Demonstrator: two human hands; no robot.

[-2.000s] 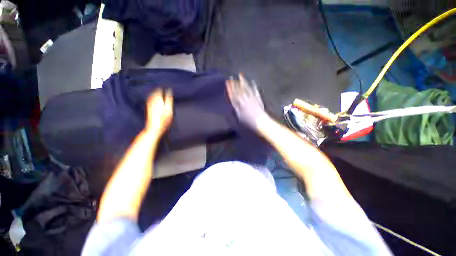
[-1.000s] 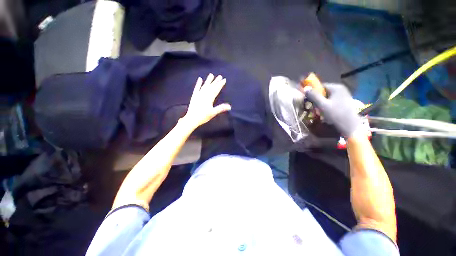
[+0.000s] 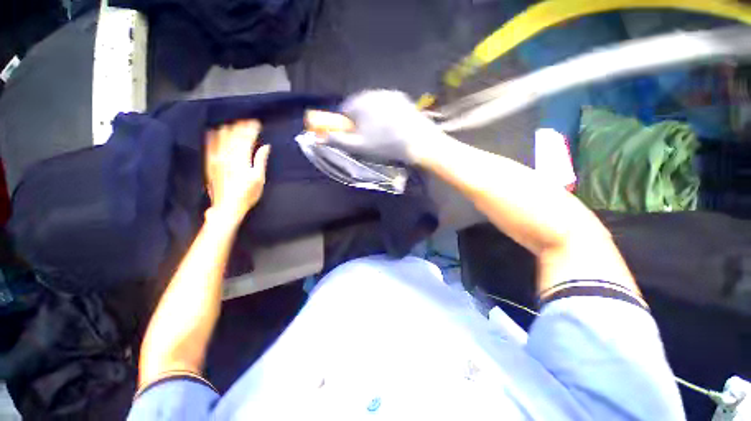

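Note:
A dark navy garment (image 3: 284,201) lies draped over the long padded arm (image 3: 49,201), which shows bare at the left. My left hand (image 3: 235,168), bare, lies flat on the garment with fingers spread and thumb apart. My right hand (image 3: 379,127), in a grey glove, holds the steam iron (image 3: 354,171) by its orange-brown handle. The iron is over the right part of the garment; its soleplate edge faces me. I cannot tell whether it touches the cloth.
A yellow hose (image 3: 527,29) and a whitish hose (image 3: 576,70) run right from the iron. A white and red iron rest (image 3: 554,158) and green cloth (image 3: 634,164) lie right. A white bar (image 3: 120,70) and dark garments (image 3: 239,29) lie at the back.
My right hand was on the garment, then took the iron at the right and has brought it left over the garment. My left hand has shifted left along the cloth. The hoses now stretch further left.

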